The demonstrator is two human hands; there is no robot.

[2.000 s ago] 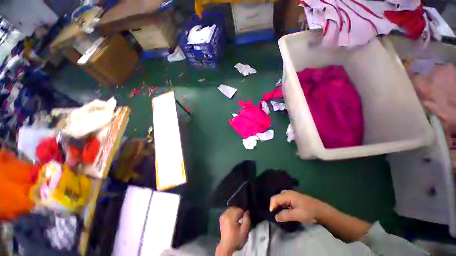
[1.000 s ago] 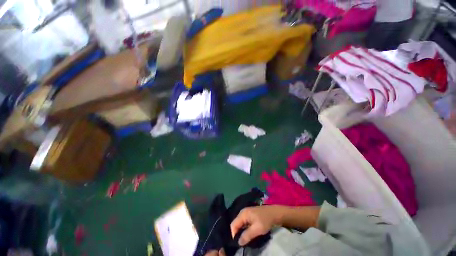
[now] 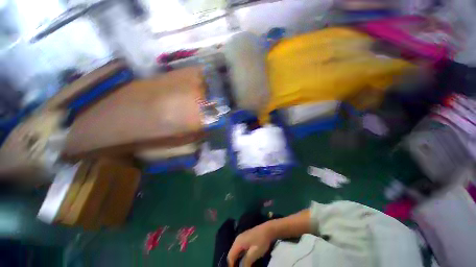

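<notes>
A black garment piece (image 3: 225,237) shows at the bottom centre, cut off by the lower edge. My right hand (image 3: 251,244), bare, comes from a pale grey-green sleeve and lies on the black piece with its fingers curled around it. The frame is blurred, and the fingertips run close to the bottom edge. My left hand is not in the picture.
A blue crate (image 3: 261,151) with white pieces stands on the green floor. A cardboard box (image 3: 104,195) is at left. Yellow cloth (image 3: 323,68) covers a table at the back. Pink and white scraps lie around. A pale bin (image 3: 449,224) is at right.
The view has swung left and up. The pale bin has slid to the right edge, and more tables show. My left hand has left the picture; my right hand stays on the black piece.
</notes>
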